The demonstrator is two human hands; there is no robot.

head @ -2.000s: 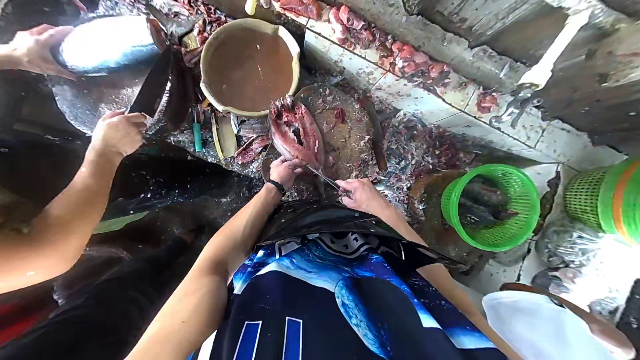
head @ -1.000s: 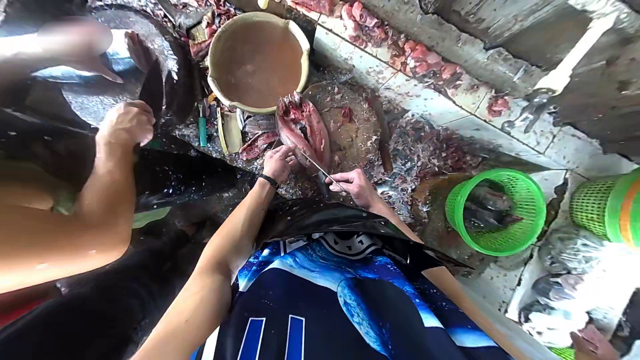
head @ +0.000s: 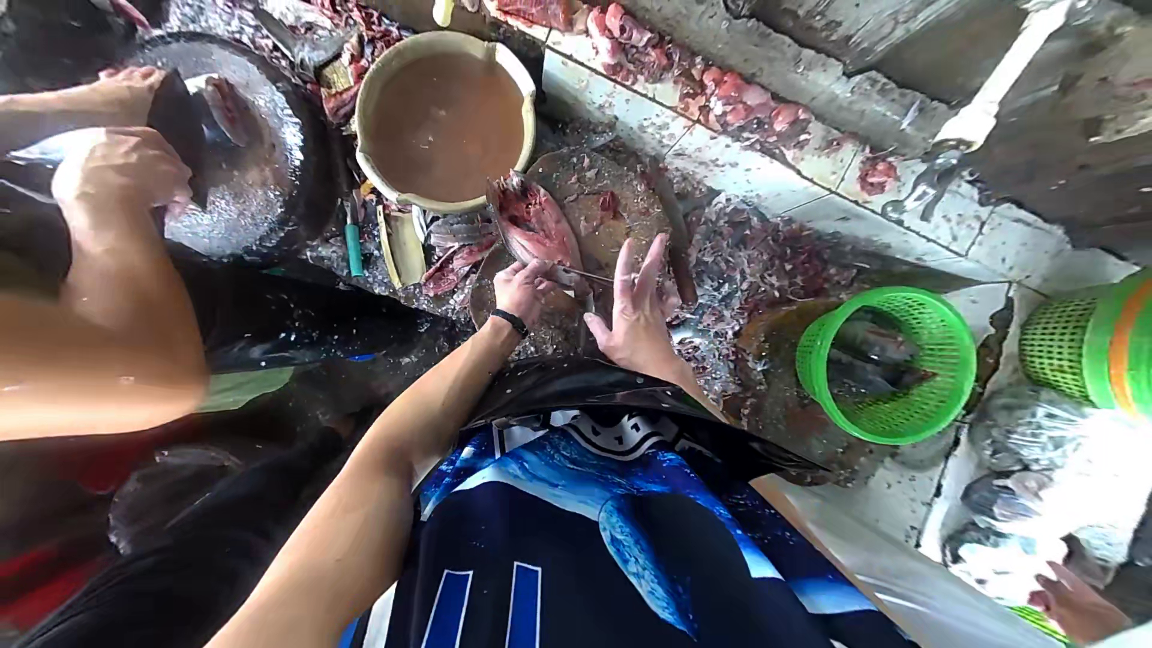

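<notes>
A split fish (head: pixel 538 220) with red flesh showing lies at the left edge of a round chopping block (head: pixel 598 193), beside the basin. My left hand (head: pixel 525 292), with a dark wristband, grips its lower end. A thin metal tool (head: pixel 583 273), perhaps a knife, runs from by my left fingers toward my right hand; its ends are partly hidden. My right hand (head: pixel 634 310) is just right of it over the block, fingers spread and thumb apart. Whether the tool touches that palm is unclear.
A basin of murky water (head: pixel 445 126) stands behind the fish. A co-worker's hand (head: pixel 121 171) is by a dark blade and another block (head: pixel 243 171) at left. A green basket (head: pixel 886 364) holding fish stands at right. Scraps line the tiled ledge (head: pixel 747 171).
My right hand has opened from its earlier grip on the thin tool, its fingers now spread. The co-worker's hands have shifted at the left block, where the large fish body no longer shows.
</notes>
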